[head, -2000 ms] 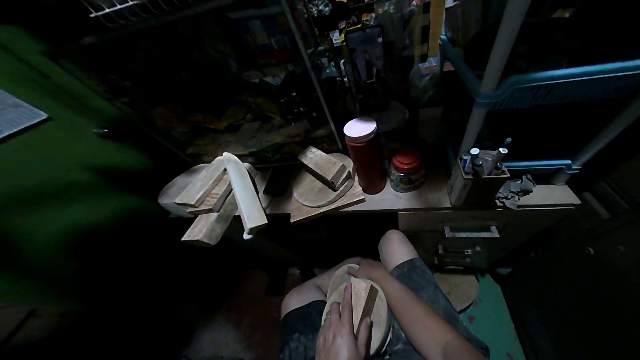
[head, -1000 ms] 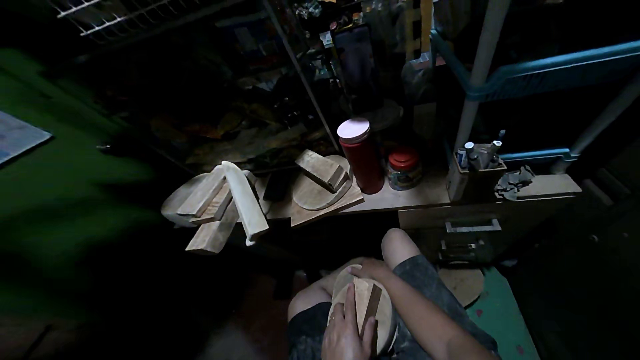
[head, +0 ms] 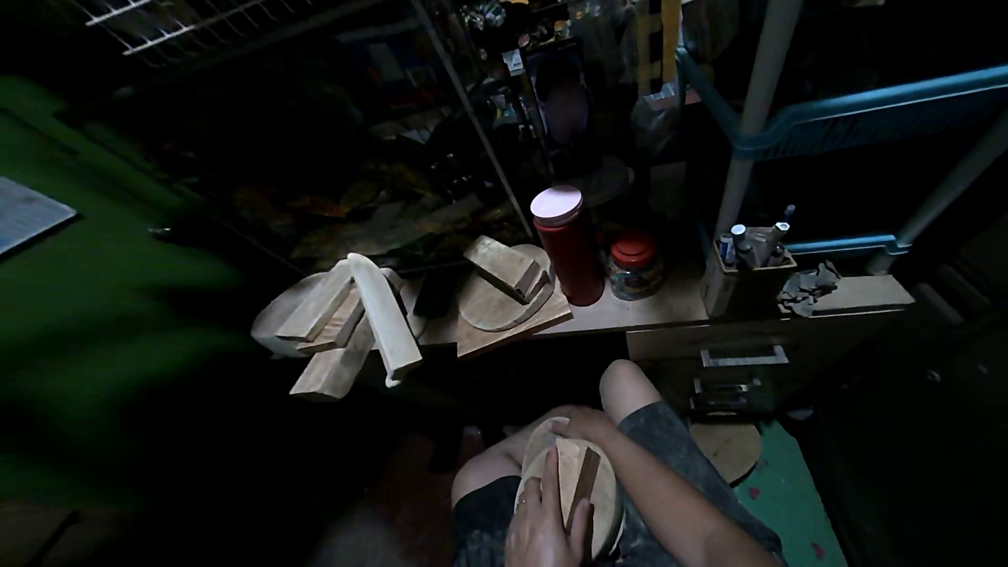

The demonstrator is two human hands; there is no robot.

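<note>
On my lap lies a round wooden board [head: 606, 504] with a rectangular wooden block [head: 572, 472] on top. My left hand [head: 543, 520] grips the block, index finger stretched along its top and thumb against its near right side; a ring is on one finger. Reaching in from the right, my right hand [head: 584, 425] holds the board's far edge, its fingertips partly hidden. Ahead on the counter, another round board [head: 496, 303] carries wooden blocks [head: 502, 264] and rests on a square wooden board [head: 516, 331].
Several wooden pieces [head: 386, 315] are stacked at the counter's left, some overhanging its edge. A red canister [head: 571, 256], a red-lidded jar [head: 635, 266] and a box of pens or markers [head: 744, 272] stand further right. Drawers [head: 744, 357] are below; another round board [head: 728, 449] is at lower right.
</note>
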